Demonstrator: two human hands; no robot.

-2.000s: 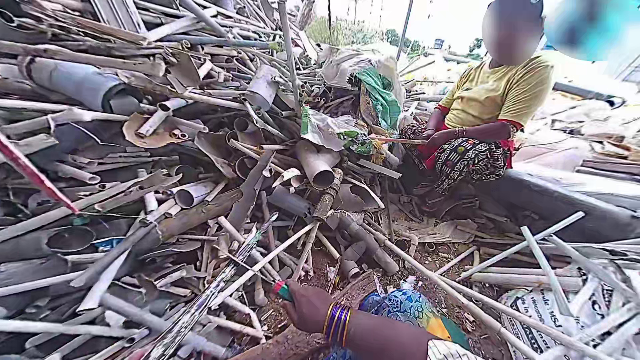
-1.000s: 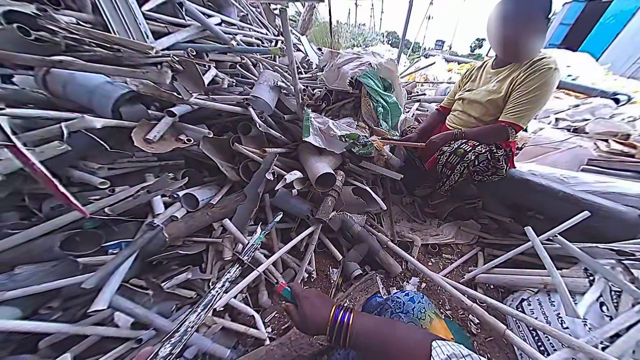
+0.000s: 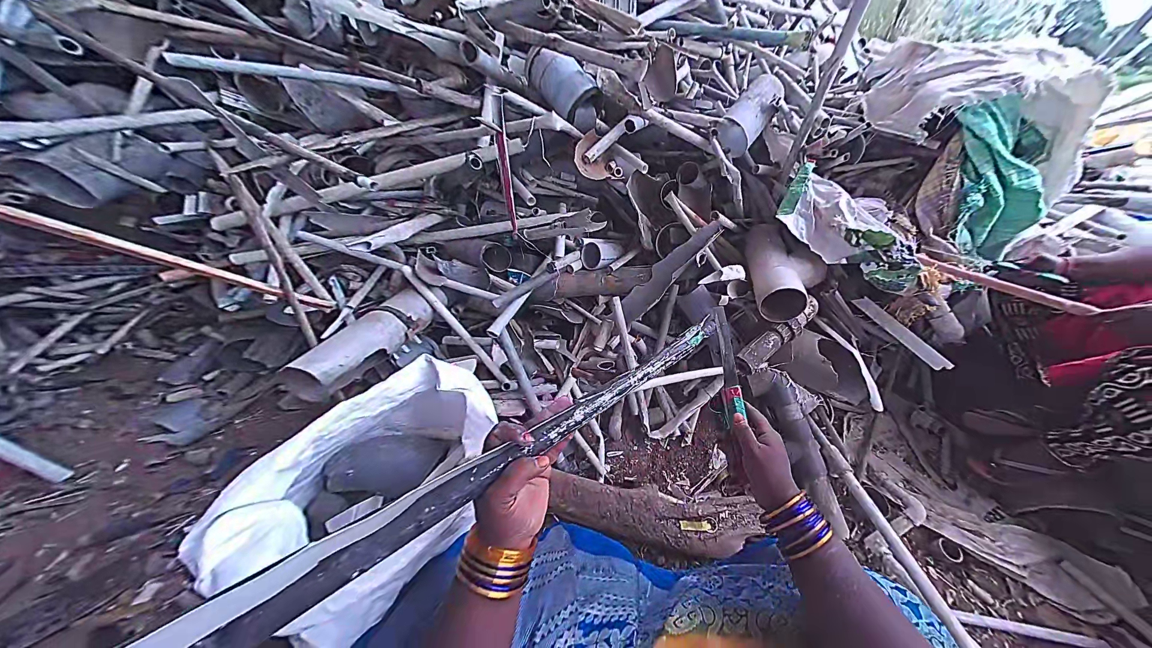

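Low in the middle, my left hand point(image 3: 522, 477) is closed around a long, dark, scuffed length of split pipe point(image 3: 432, 499). The pipe slants from the bottom left up towards the centre. My right hand point(image 3: 760, 454) grips the red and green handle of a long-bladed knife point(image 3: 727, 360), its blade pointing up. The blade's upper part is close beside the far end of the dark pipe; whether they touch I cannot tell. Beneath and between my hands lies a thick wooden log point(image 3: 643, 517).
A heap of scrap pipes point(image 3: 576, 207) spreads across the ground ahead. An open white sack point(image 3: 270, 477) holding grey pieces stands at the left. Another person's hand and patterned clothing point(image 3: 1102, 414) are at the right edge, near a green and white sack point(image 3: 999, 171).
The view has swung down and left. My left hand and the open white sack have come into sight. The knife blade now points upward beside the dark pipe's end.
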